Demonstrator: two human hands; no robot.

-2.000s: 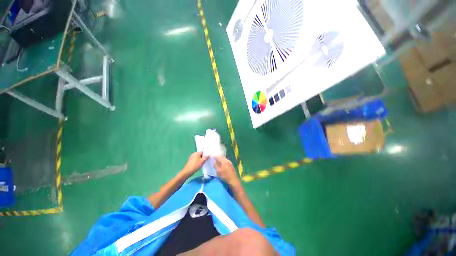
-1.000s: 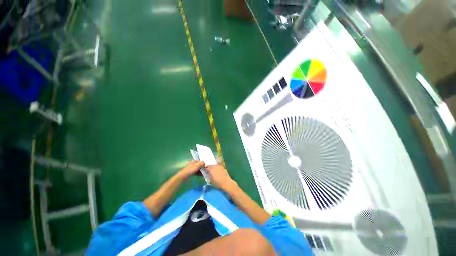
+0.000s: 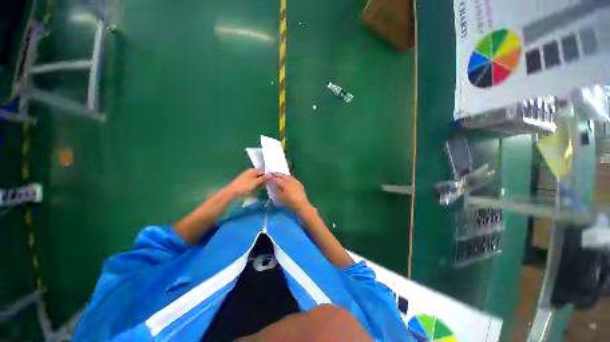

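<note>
White folded paper sheets [image 3: 274, 157] are held in front of my blue coat, near the middle of the view, with their upper ends spread apart. My left hand [image 3: 249, 183] grips their lower left side. My right hand [image 3: 291, 192] grips their lower right side. The two hands are close together, and their fingers hide the lower part of the sheets. Any print on the sheets cannot be made out.
Yellow-black tape [image 3: 282, 73] runs along the green floor ahead. A small object [image 3: 340, 92] lies on the floor right of it. A workbench [image 3: 435, 234] with parts and a test-chart poster [image 3: 495, 93] stands at right. A brown box [image 3: 391, 21] is ahead. Metal frames [image 3: 97, 67] stand at left.
The view has moved forward along the tape. The large poster has slid back to the lower right, and another poster and the bench parts show. Both hands still hold the sheets, now higher in view.
</note>
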